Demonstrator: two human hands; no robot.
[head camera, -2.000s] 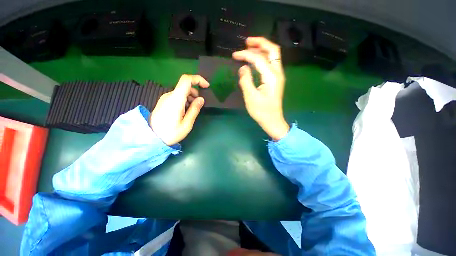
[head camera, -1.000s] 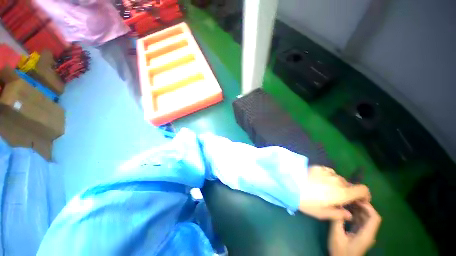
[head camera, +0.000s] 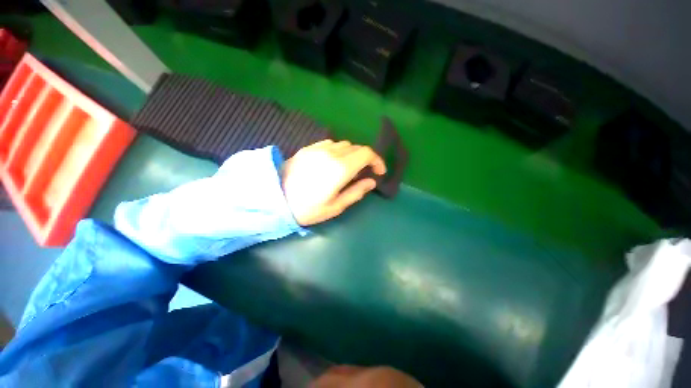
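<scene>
My left hand (head camera: 329, 182) is bare and reaches in from the left over the edge of the green ledge. Its fingers are curled against a thin black foam insert (head camera: 391, 158), which stands tilted on edge at the fingertips; part of it is hidden by the fingers. A row of inserts (head camera: 220, 117) stands on edge side by side, just left of the hand and partly behind it. My right hand is not in view. A skin-coloured patch at the bottom edge is cut off and cannot be told.
Behind, the green belt (head camera: 470, 170) carries black box bases (head camera: 477, 70) with dark openings and black boxes with small lettering (head camera: 376, 42). A red-orange tray (head camera: 114, 144) and a pale post (head camera: 114, 45) are at left. White wrapping (head camera: 625, 326) lies at lower right.
The view swung left over the floor and has turned back to the ledge. The right hand, seen earlier beside the left, is out of the picture. The left hand is now at a tilted insert.
</scene>
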